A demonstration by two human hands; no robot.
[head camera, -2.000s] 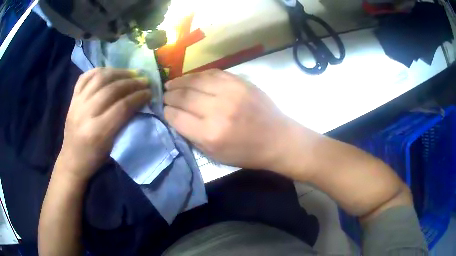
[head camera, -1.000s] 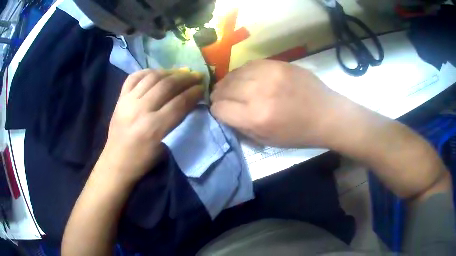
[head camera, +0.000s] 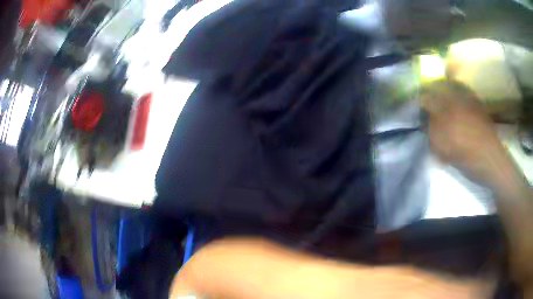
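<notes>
The picture is strongly blurred. The dark navy cloth (head camera: 304,134) lies in folds over the middle of the table and down to its front edge. The light grey-blue panel (head camera: 400,169) runs along its right side, with dark lines across it. My right hand (head camera: 459,120) is at this panel's right edge, beside the yellow-green lit needle area; its fingers are too blurred to tell their grip. My left arm (head camera: 315,274) lies across the bottom edge; its hand is cut off or cannot be made out.
The sewing machine head (head camera: 424,20) is at the top right, blurred. A red strip (head camera: 141,121) lies on the white table (head camera: 166,111) left of the cloth. A round red thing (head camera: 87,111) is further left. Blue crate parts (head camera: 120,245) show below the table edge.
The view has swung left, so cloth and machine sit further right. My left hand no longer shows on the light panel; its arm is now along the bottom. My right hand remains near the needle area.
</notes>
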